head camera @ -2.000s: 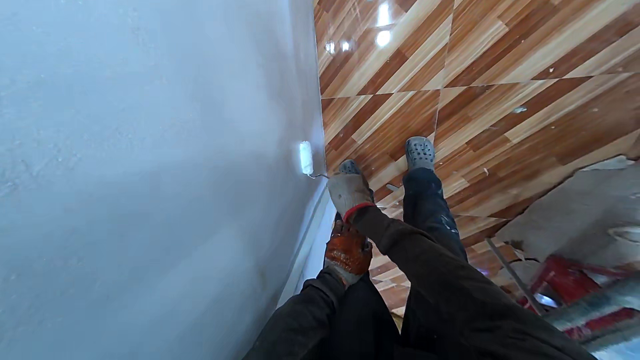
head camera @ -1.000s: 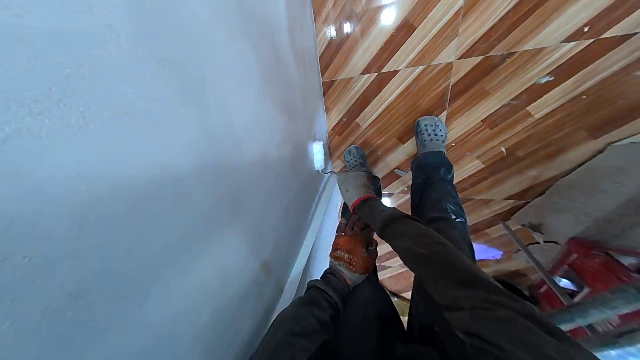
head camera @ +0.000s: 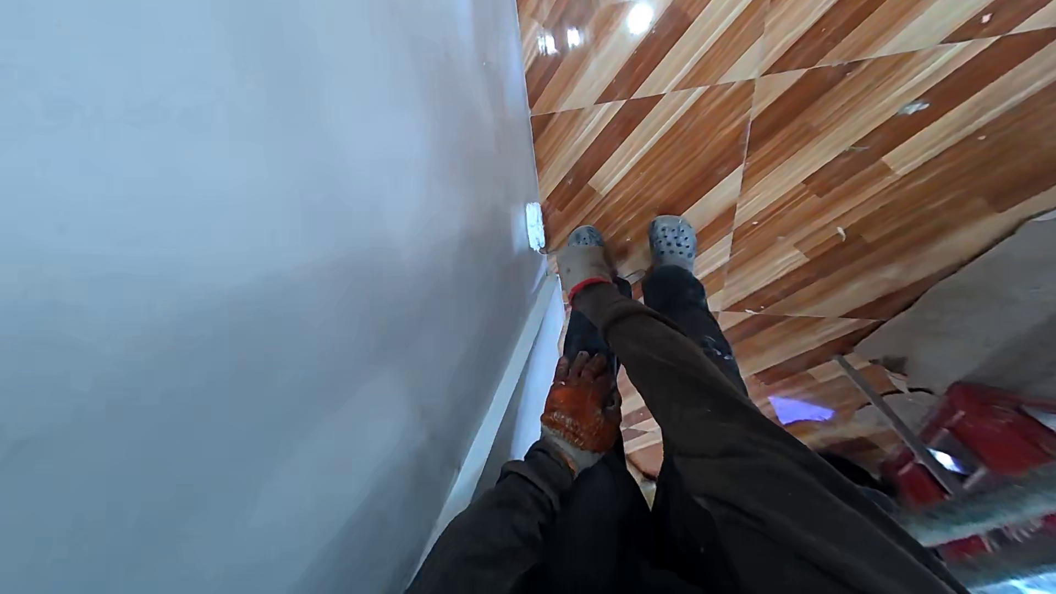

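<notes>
My right hand (head camera: pixel 584 266), in a pale glove with a red cuff, is closed around the handle of a small paint roller, mostly hidden by the hand. The white roller head (head camera: pixel 535 227) lies against the bottom of the pale painted wall (head camera: pixel 330 247), beside the floor. My left hand (head camera: pixel 582 404), in an orange-coated glove, rests on my dark trouser leg below the right hand, palm down, its fingers somewhat spread, with nothing visible in it.
My feet in grey clogs (head camera: pixel 672 239) stand on a glossy wood-pattern tile floor (head camera: pixel 817 165). A pale sheet (head camera: pixel 982 305) and red objects (head camera: pixel 990 437) lie at the right, near a thin bar (head camera: pixel 895 421). A white strip (head camera: pixel 495 421) runs along the wall.
My left hand, close to my right wrist before, now lies farther from it on my leg, with its fingers spread. The right hand keeps the roller low at the wall.
</notes>
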